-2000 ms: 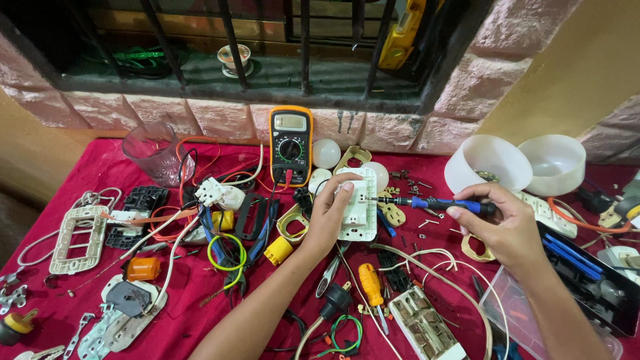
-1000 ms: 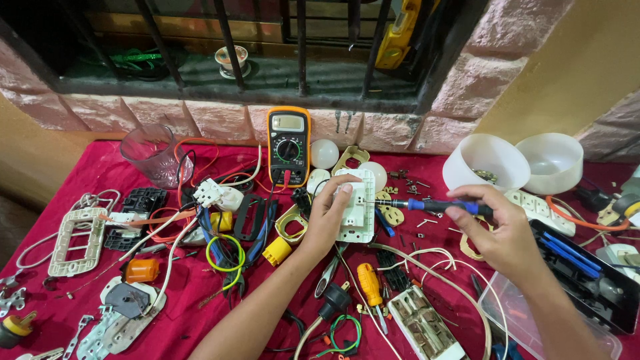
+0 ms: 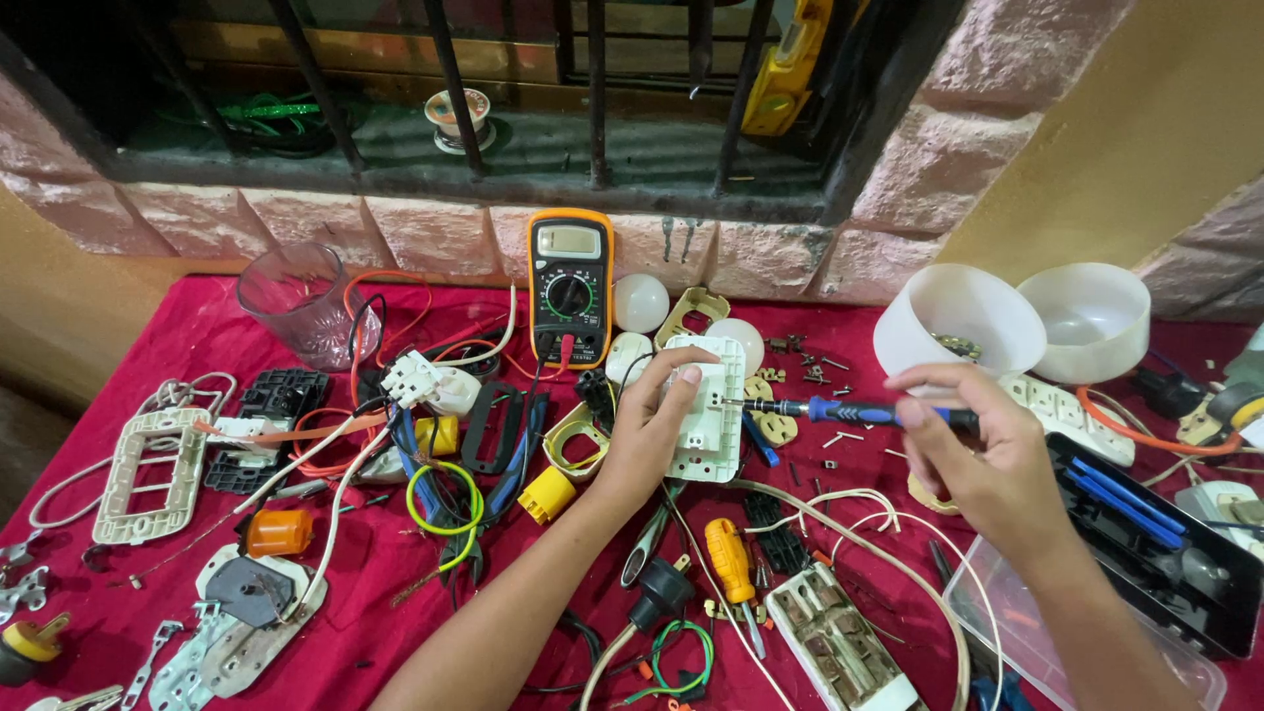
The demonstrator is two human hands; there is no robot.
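Observation:
My left hand (image 3: pixel 657 410) grips a white plastic electrical wall plate (image 3: pixel 729 415), its back side with the terminal block facing me. A blue and black screwdriver (image 3: pixel 854 412) lies level, its tip at the block's right edge. At the handle's rear end, my right hand (image 3: pixel 973 444) has its thumb and fingers around it. Just behind the plate are white round bulbs (image 3: pixel 640 302) and a digital multimeter (image 3: pixel 570 296) with an orange rim. Below the plate lies a yellow-handled screwdriver (image 3: pixel 729 561).
Loose screws (image 3: pixel 815 373) lie right of the plate. Two white bowls (image 3: pixel 958 316) stand at the back right, by a black tray (image 3: pixel 1155 543). Cut wires, pliers (image 3: pixel 454 513) and a clear glass (image 3: pixel 296 301) are on the left. A barred window (image 3: pixel 592 99) rises behind.
My right hand has shifted slightly on the screwdriver's handle, and its fingers look more open than two seconds ago. My left hand still holds the plate in about the same place.

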